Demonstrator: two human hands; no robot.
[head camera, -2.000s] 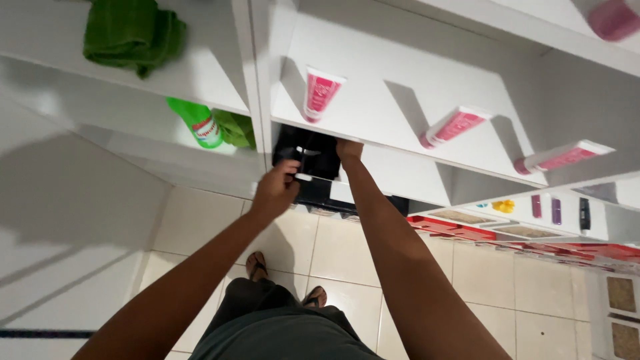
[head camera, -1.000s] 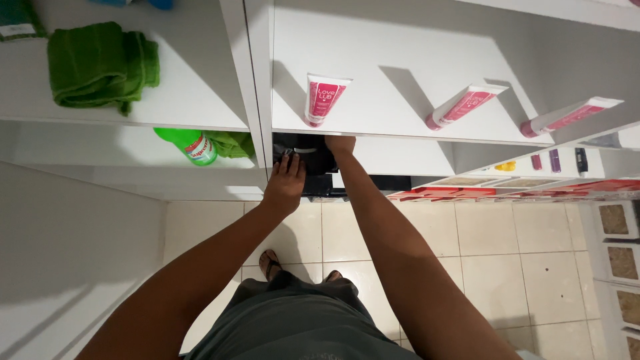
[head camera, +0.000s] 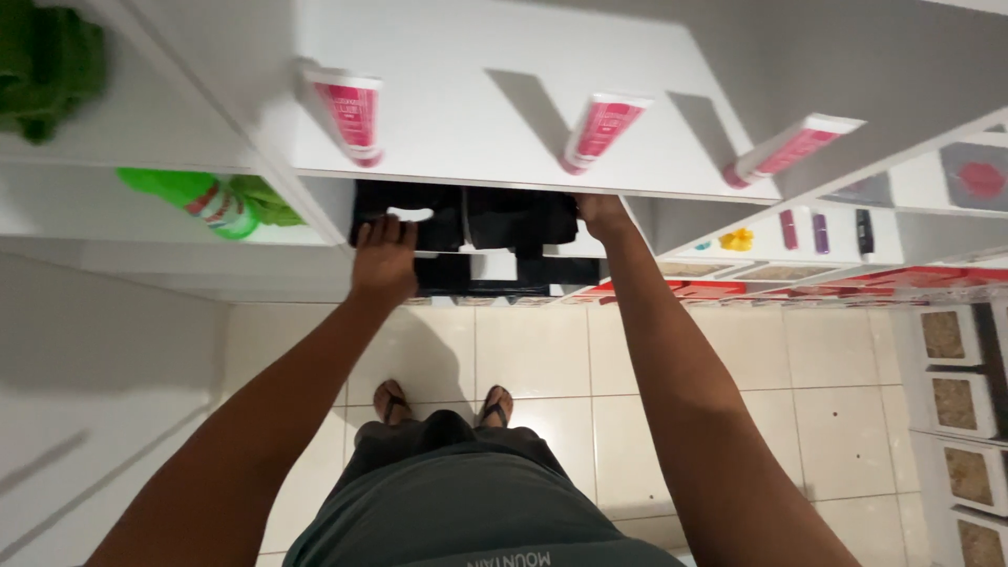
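Note:
Folded black fabric items (head camera: 516, 219) lie side by side on a white shelf below the pink tubes. My left hand (head camera: 383, 264) rests with its fingertips on the front of the left black item (head camera: 437, 224). At the right end of the same row is my right hand (head camera: 600, 214), its fingers partly hidden behind the black fabric and the shelf above. Whether either hand grips the fabric cannot be told. More black items (head camera: 445, 274) sit on the shelf underneath.
Pink-and-white tubes (head camera: 353, 118) stand on the upper shelf. A green bottle (head camera: 224, 211) and green cloth (head camera: 268, 201) lie in the left compartment; a green towel (head camera: 47, 71) is above. Small coloured items (head camera: 821, 233) are at right. White boxes (head camera: 954, 400) line the tiled floor's right side.
My left hand has moved left, away from my right hand, along the black items. More of the black fabric shows between the hands. The view has come closer to the shelves.

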